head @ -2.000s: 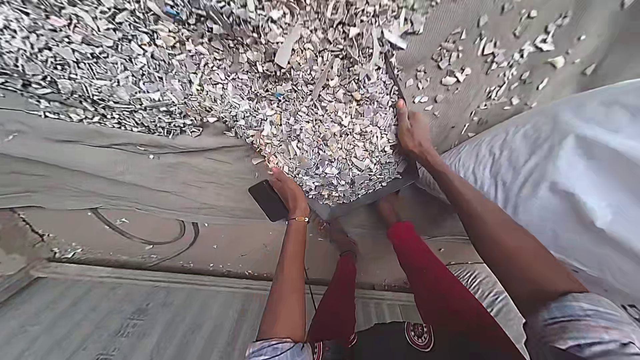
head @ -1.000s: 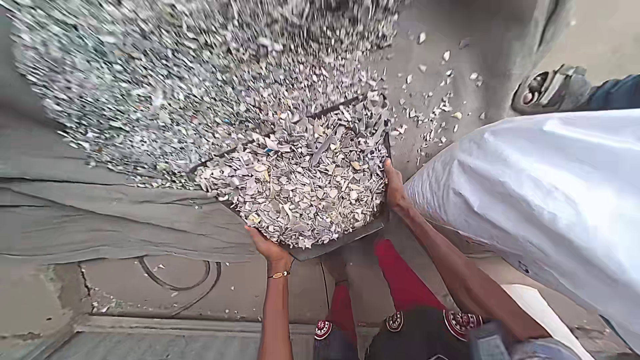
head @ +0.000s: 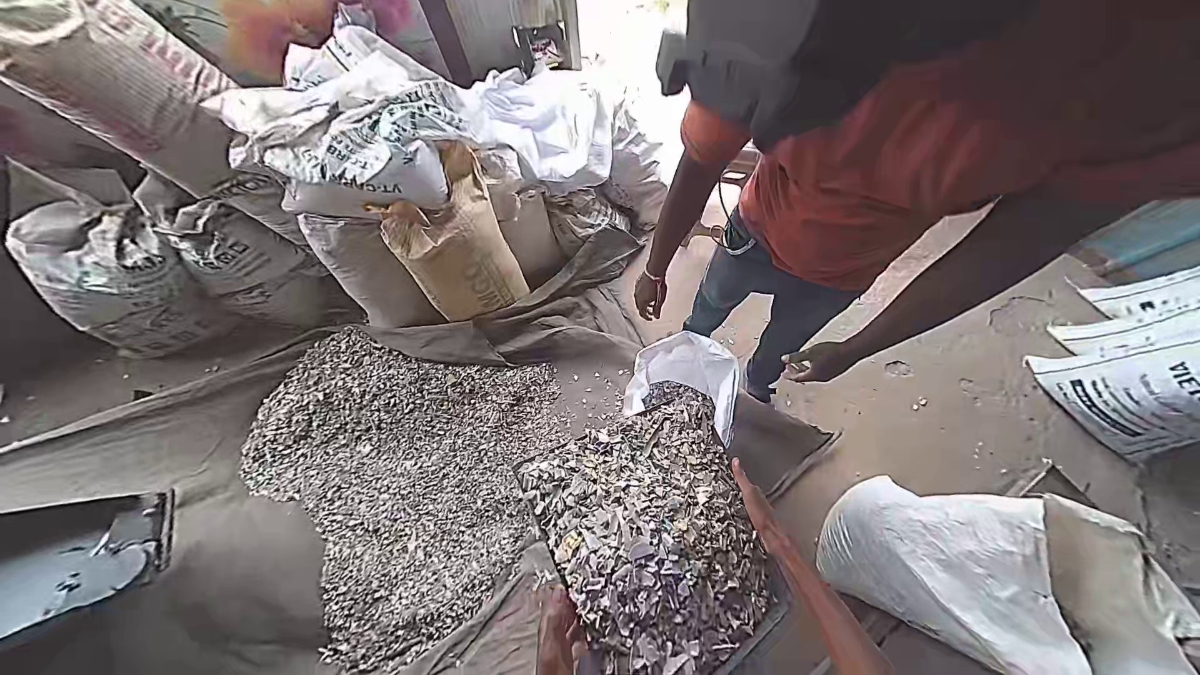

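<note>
A dark tray (head: 773, 609) heaped with shredded plastic-like flakes (head: 656, 534) is between my hands. My left hand (head: 560, 623) grips its left side near the bottom of the view. On its right side lies my right hand (head: 755, 492), fingers along the edge. The tray's far end meets the mouth of an upright white woven sack (head: 694, 361), with flakes visible inside the opening. Left of the tray, a broad pile of smaller-looking flakes (head: 422, 469) lies on a grey-brown ground sheet (head: 225, 562).
A person in an orange shirt (head: 844, 187) stands beyond the white sack, both arms lowered. Filled sacks (head: 459, 244) stand at the back left. A metal tray-like object (head: 84, 553) lies at left, a white sack (head: 937, 553) at right, and printed sacks (head: 1125, 375) farther right.
The loaded tray has moved from the pile to the white sack's mouth, still between my hands. The view has swung up, bringing the person and back sacks into sight.
</note>
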